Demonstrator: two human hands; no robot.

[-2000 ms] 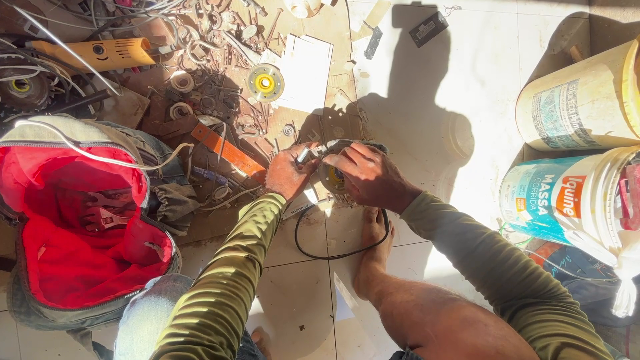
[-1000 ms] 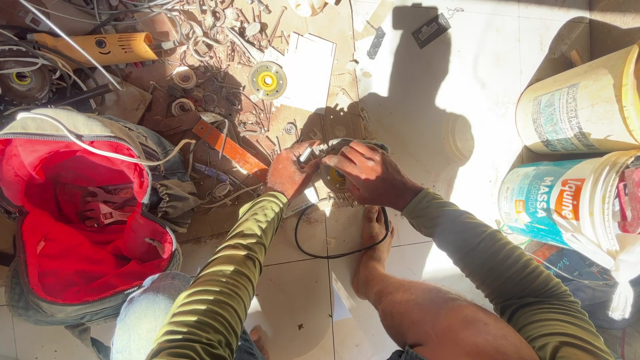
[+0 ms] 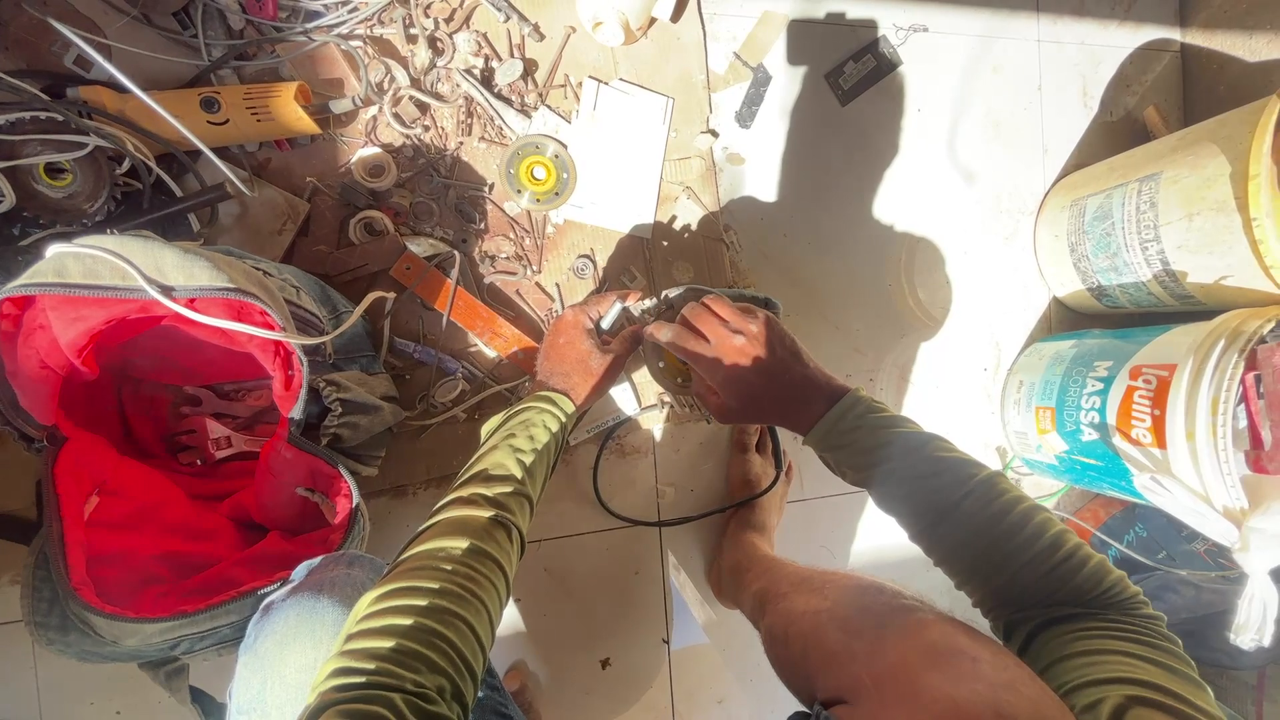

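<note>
Between my legs, my left hand holds a small metal part with a shiny cylindrical piece; its exact kind I cannot tell. Close against it on the right, my right hand has its fingers on the dark body of a tool, mostly covered by the hand. Part of a yellowish disc shows beneath the fingers. A black cable loops below both hands to my bare foot. Above them, a round disc with a yellow centre lies by white paper.
An open bag with red lining stands at left. Beyond it lie a yellow power tool housing, a saw blade and scattered metal hardware. An orange bar lies near my left hand. Plastic buckets are at right.
</note>
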